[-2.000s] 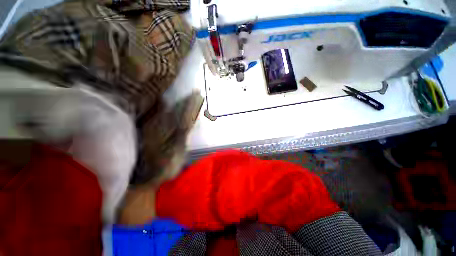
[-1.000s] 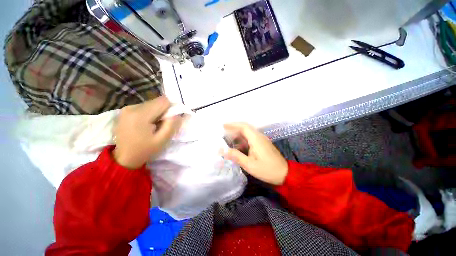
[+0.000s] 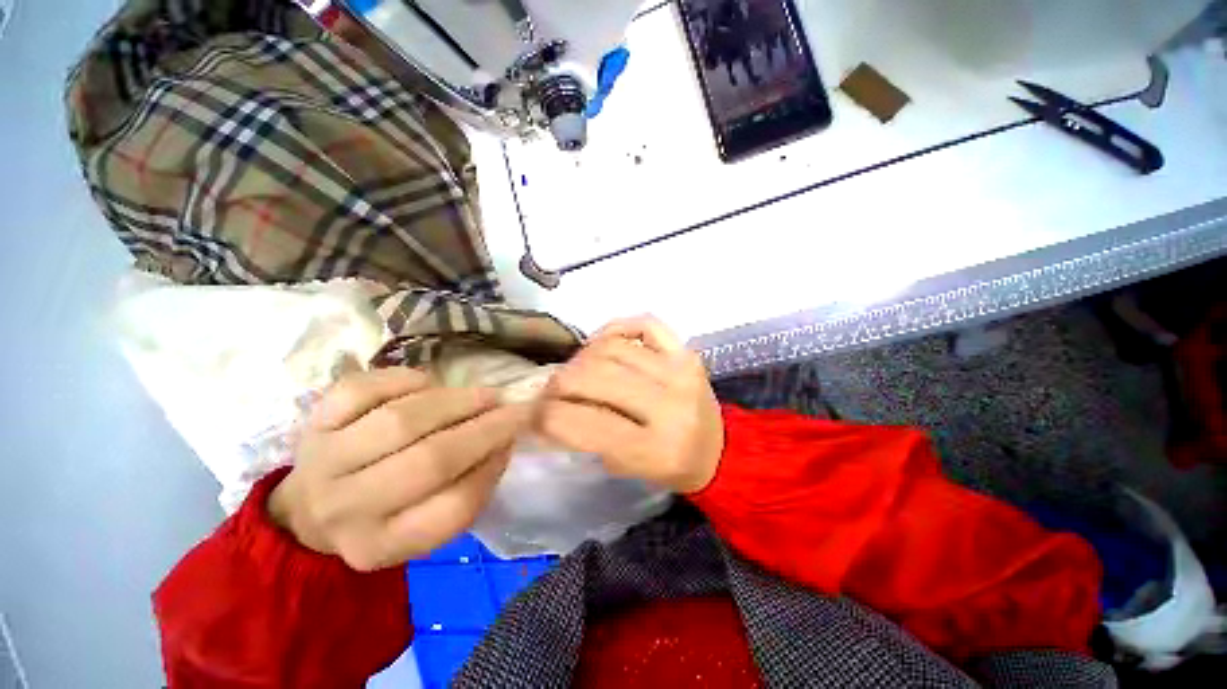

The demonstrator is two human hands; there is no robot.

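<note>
The tan checked fabric [image 3: 269,162] lies heaped left of the presser foot area [image 3: 563,108], with an edge running to my hands. The white fabric [image 3: 242,364] lies in front of it and hangs down below my hands over the table edge. My left hand [image 3: 404,464] pinches the fabric edge from the left. My right hand [image 3: 639,404] grips the same edge from the right, its fingers close to my left fingertips. My fingers hide the exact spot held. The needle tip cannot be made out.
On the machine bed [image 3: 646,202] lie a smartphone [image 3: 756,74], a small brown piece [image 3: 875,92], black thread snips [image 3: 1090,128] and a blue piece [image 3: 608,78] by the machine head. A measuring strip [image 3: 969,296] runs along the table's front edge. A blue crate [image 3: 471,606] is below.
My hands have come together at the fabric edge. A checked strip now shows between them above the white fabric. The machine bed and phone appear shifted right in the view.
</note>
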